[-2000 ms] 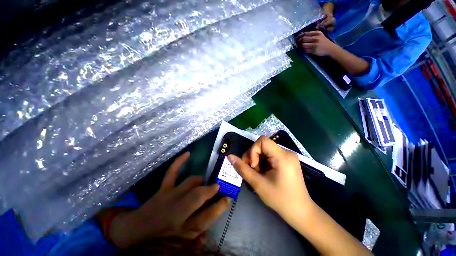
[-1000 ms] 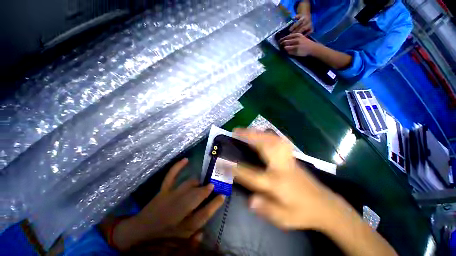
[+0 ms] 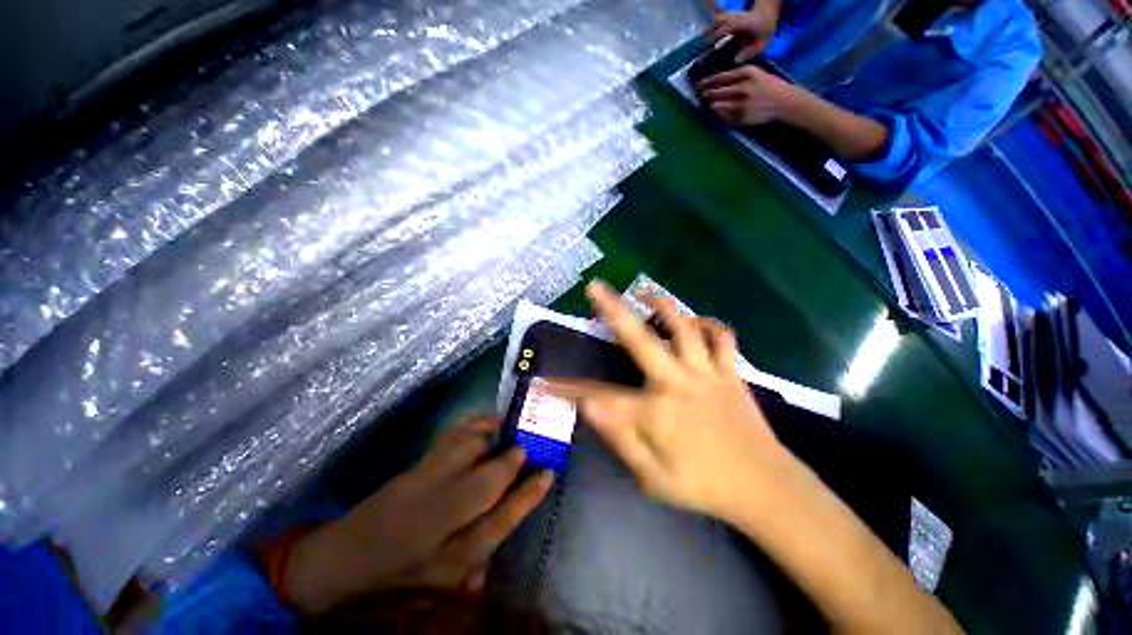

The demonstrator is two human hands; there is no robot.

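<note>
A flat black panel (image 3: 574, 351) with a rounded corner lies on a white backing sheet (image 3: 804, 395). A label (image 3: 546, 419), white above and blue below, is on the panel near two brass studs (image 3: 524, 360). My left hand (image 3: 428, 515) has its fingertips at the label's blue end and the panel edge. My right hand (image 3: 683, 416) is over the panel with fingers spread, thumb by the label's white part; nothing shows in it. The top of my head or hair hides the panel's near part.
A tall stack of bubble wrap sheets (image 3: 310, 211) fills the left. The green bench (image 3: 732, 248) runs beyond the panel. A coworker in blue (image 3: 919, 112) handles another black panel (image 3: 795, 146) at upper right. White die-cut sheets (image 3: 931, 267) and piled panels (image 3: 1080, 385) stand at right.
My right hand's fingers were pinched at the label's white end; they have opened and spread over the panel. My left hand stays at the blue end. The view has shifted slightly.
</note>
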